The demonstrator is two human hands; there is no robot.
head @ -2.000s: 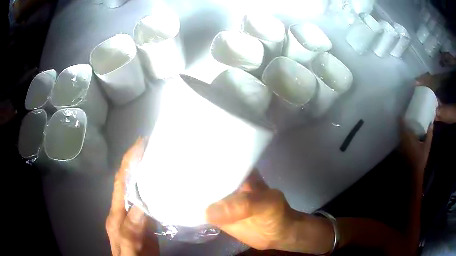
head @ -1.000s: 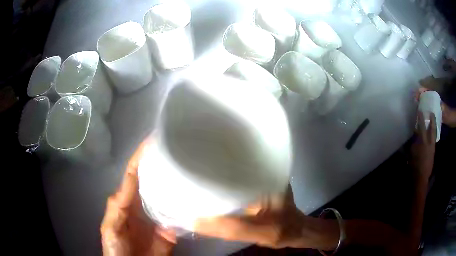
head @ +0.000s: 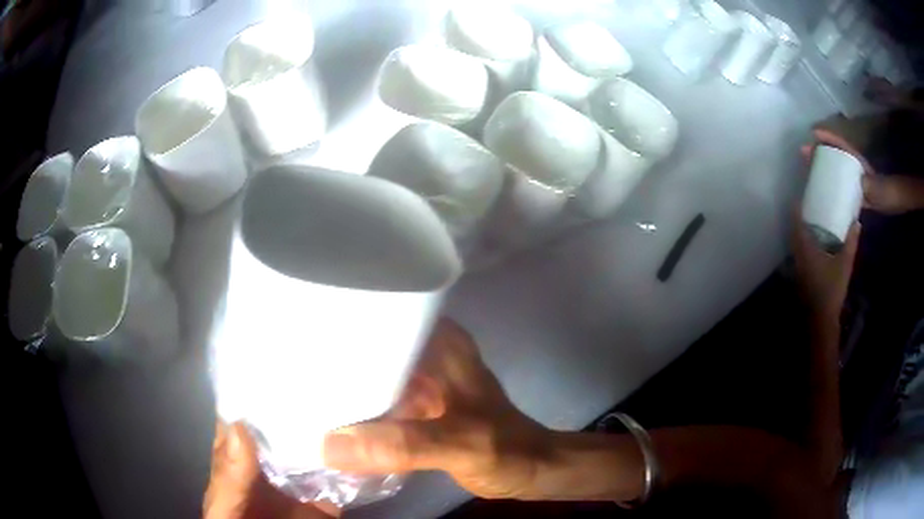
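Note:
A glossy white housing (head: 314, 335) is held in front of me, its mouth up and tilted so that the shaded hollow shows. Clear crinkled film (head: 339, 488) is around its base. My left hand (head: 248, 482) holds it at the lower left and is partly cut off by the bottom edge. My right hand (head: 456, 416), with a silver bangle at the wrist, grips its lower right side, thumb across the front.
White housings (head: 431, 86) stand mouth up in groups on the white table (head: 557, 335), at left and centre. A dark strip (head: 680, 246) lies at right. Another person's hands (head: 881, 193) hold a white housing (head: 834, 195) at the right edge. More housings stand far right.
The held housing has turned from its outer wall facing me to mouth up, and sits lower and further left. The neighbour's housing has tilted. The whole view has shifted slightly.

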